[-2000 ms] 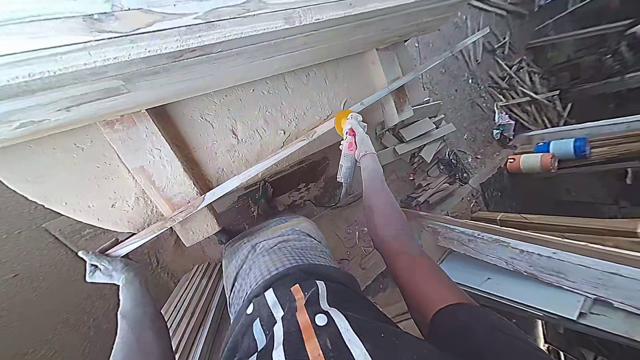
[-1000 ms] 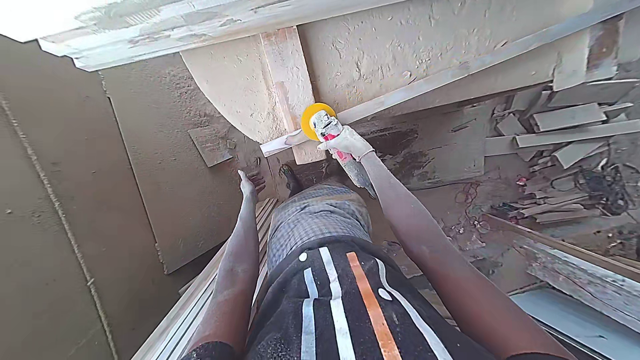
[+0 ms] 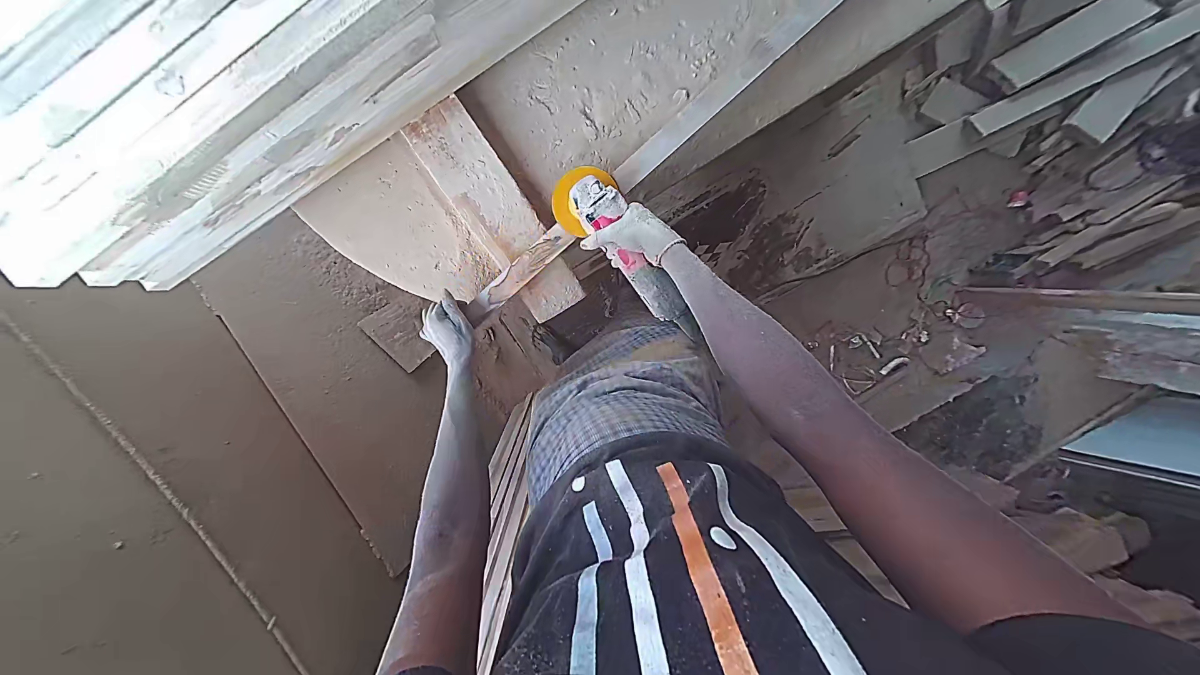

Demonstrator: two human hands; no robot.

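Note:
My right hand, in a pale dusty glove, grips an angle grinder with a yellow disc. The disc is over a long narrow wooden strip, which runs diagonally across a wooden crosspiece and a dust-covered board. Bare and dusty, my left hand closes around the near left end of the strip. Part of the strip is hidden behind the grinder and the glove.
Stacked pale planks lie at the upper left. Wood offcuts and thin cords are scattered on the right. More long strips lie beside my legs. Large flat brown panels cover the ground at left.
One second ago my left hand was apart from the strip with its fingers spread; now it holds the end. The grinder has moved from near that end to farther up the strip.

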